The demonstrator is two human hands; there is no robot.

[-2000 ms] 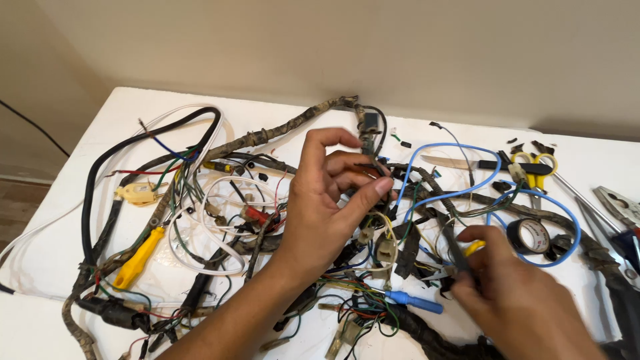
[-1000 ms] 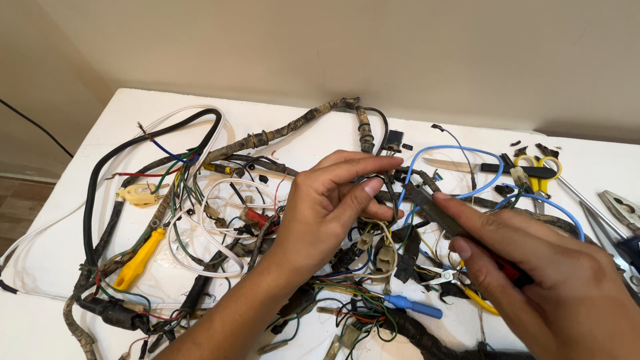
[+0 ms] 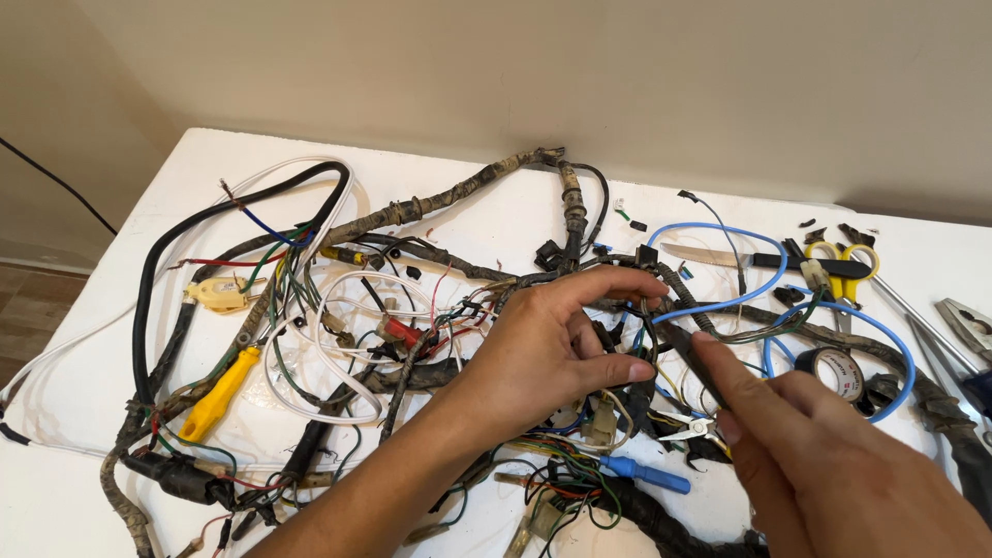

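Near the middle of the head view, my left hand (image 3: pixel 566 341) has its thumb and fingers around a thin dark wire of the taped wiring harness (image 3: pixel 457 190); the exact grip is partly hidden. My right hand (image 3: pixel 814 449) is closed on a dark, flat-bladed tool (image 3: pixel 690 360), whose tip meets the wires by my left fingertips. What kind of tool it is cannot be told for sure. Below them lie pale plastic connectors (image 3: pixel 601 422), small pliers or snips with bright jaws (image 3: pixel 697 426) and a blue-handled tool (image 3: pixel 647 473).
On the white table are a yellow-handled screwdriver (image 3: pixel 221 395), a yellow plug (image 3: pixel 221 294), a black-handled knife (image 3: pixel 810 265), yellow-handled scissors (image 3: pixel 849 287), a roll of black tape (image 3: pixel 829 373), a blue cable (image 3: pixel 891 337) and pliers (image 3: pixel 965 325). A wall (image 3: pixel 496 70) stands behind.
The dark tool in my right hand has come up to the wires at my left fingertips since the earliest frame. My left thumb and fingers have shifted around the wires.
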